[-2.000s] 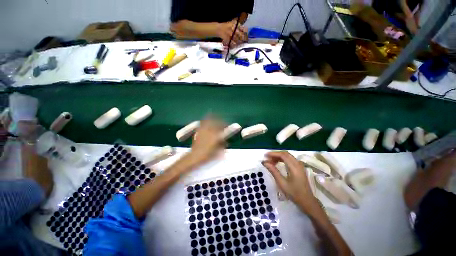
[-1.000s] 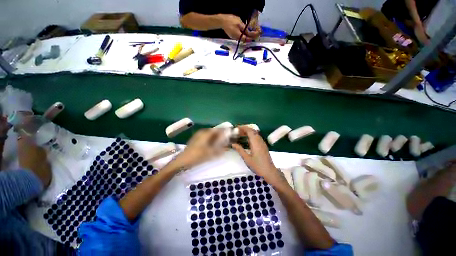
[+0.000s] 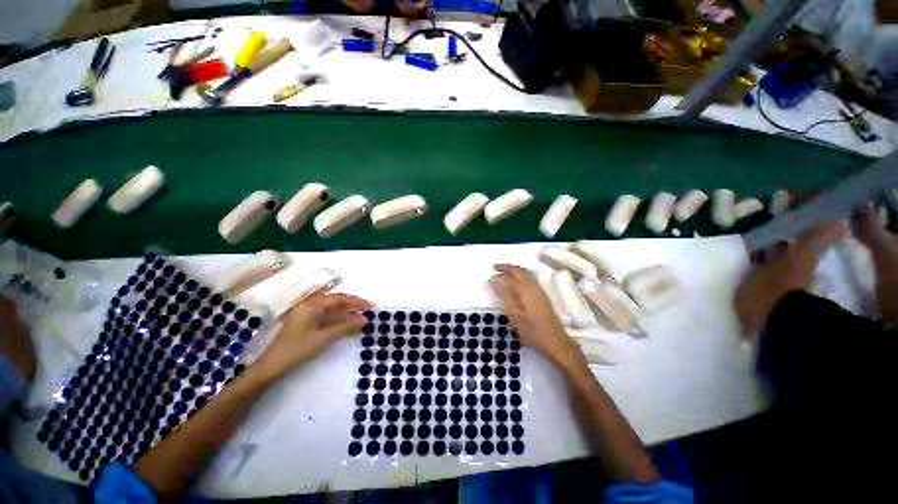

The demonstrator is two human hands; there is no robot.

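A clear sheet with rows of black discs (image 3: 438,384) lies flat in front of me. My left hand (image 3: 330,317) is at its top left corner, fingertips close to the first discs; whether it grips a disc cannot be told. My right hand (image 3: 517,295) is at the top right corner, fingers apart, with nothing seen in it. A pile of cream housings (image 3: 610,303) lies just right of that hand. Two loose cream housings (image 3: 254,274) lie beyond my left hand. On the belt, one cream housing (image 3: 303,207) shows a dark spot at its upper end.
A second disc sheet (image 3: 148,364) lies tilted at left. The green conveyor (image 3: 414,148) crosses ahead with several spaced housings. Tools, including a yellow-handled one (image 3: 241,64), and blue cylinders (image 3: 420,61) lie on the far bench. A neighbour's arm (image 3: 783,281) is at right, a grey post above it.
My hands were together at the belt's near edge; they have parted and drawn back to the sheet's top corners. One more housing with a dark spot is on the belt. The view has shifted.
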